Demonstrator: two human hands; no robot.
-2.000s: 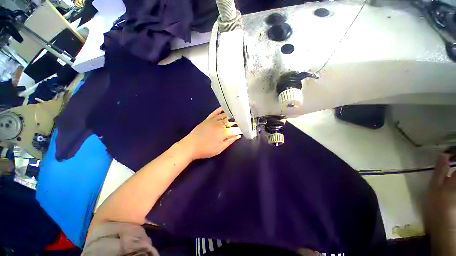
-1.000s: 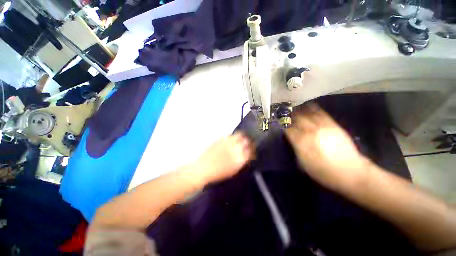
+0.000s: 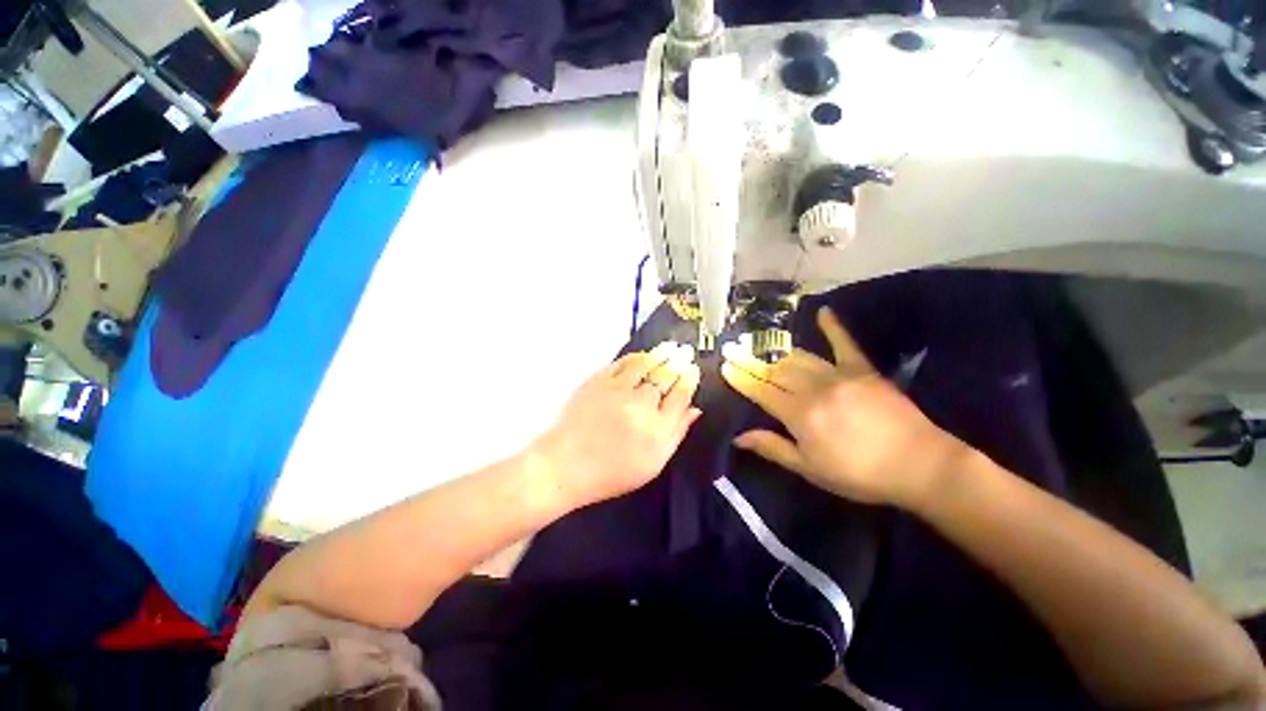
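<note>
My left hand (image 3: pixel 625 424) lies flat on the dark navy cloth (image 3: pixel 667 583), fingertips just left of the presser foot (image 3: pixel 707 338). My right hand (image 3: pixel 847 424) presses on the cloth right of the foot, thumb and fingers spread. The cloth passes under the foot and spreads right beneath the arm of the white sewing machine (image 3: pixel 972 181). A narrow white tape (image 3: pixel 785 549) with a loose thread lies on the cloth, running toward my body. The needle is too small to make out.
A dark rounded cut piece (image 3: pixel 243 278) lies on a blue slab (image 3: pixel 313 333) at left. A crumpled dark pile (image 3: pixel 431 63) lies behind on a white surface. A beige machine with a handwheel (image 3: pixel 31 285) stands at far left. The white table (image 3: pixel 472 292) shows between.
The large panel left of the machine is gone from there; cloth now lies right, under the arm. My right hand has come from the far right edge to the foot. The white tape has appeared.
</note>
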